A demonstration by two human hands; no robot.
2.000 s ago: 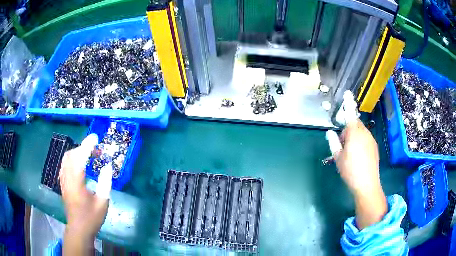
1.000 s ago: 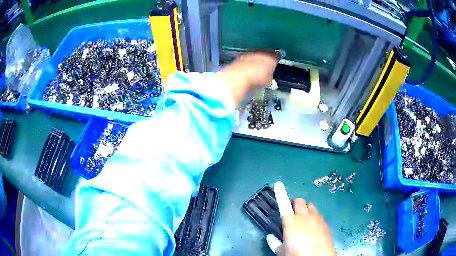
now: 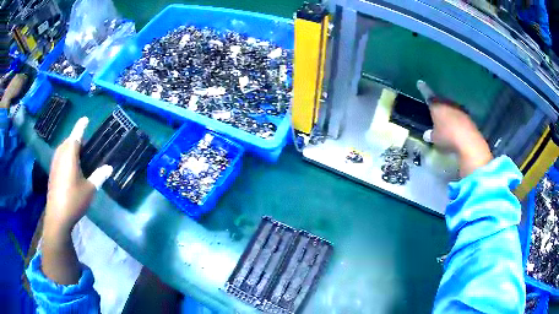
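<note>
My right hand [image 3: 456, 132] is inside the bench press. Its white-tipped thumb and finger span the right end of a black plastic housing [image 3: 407, 113] in the cream nest [image 3: 384, 116]. My left hand [image 3: 67, 178] is at the left, its white-tipped thumb and finger apart at the near left edge of a group of black housings [image 3: 122, 150]; whether it grips one is unclear. Two slotted black housings [image 3: 280, 264] lie side by side on the green bench in front. Dark and coppery small parts [image 3: 395, 164] lie in a pile on the press base.
A large blue bin [image 3: 202, 80] heaped with parts stands behind a small blue bin [image 3: 196, 168]. Yellow light curtain bars [image 3: 309, 73] flank the press. Another blue bin [image 3: 545, 227] is at the right edge. A clear bag [image 3: 95, 37] and another person's hand [image 3: 13, 89] are at the upper left.
The view has turned left. My left hand has left the press and moved to the housings at the left. My right hand has moved from a bench housing into the press.
</note>
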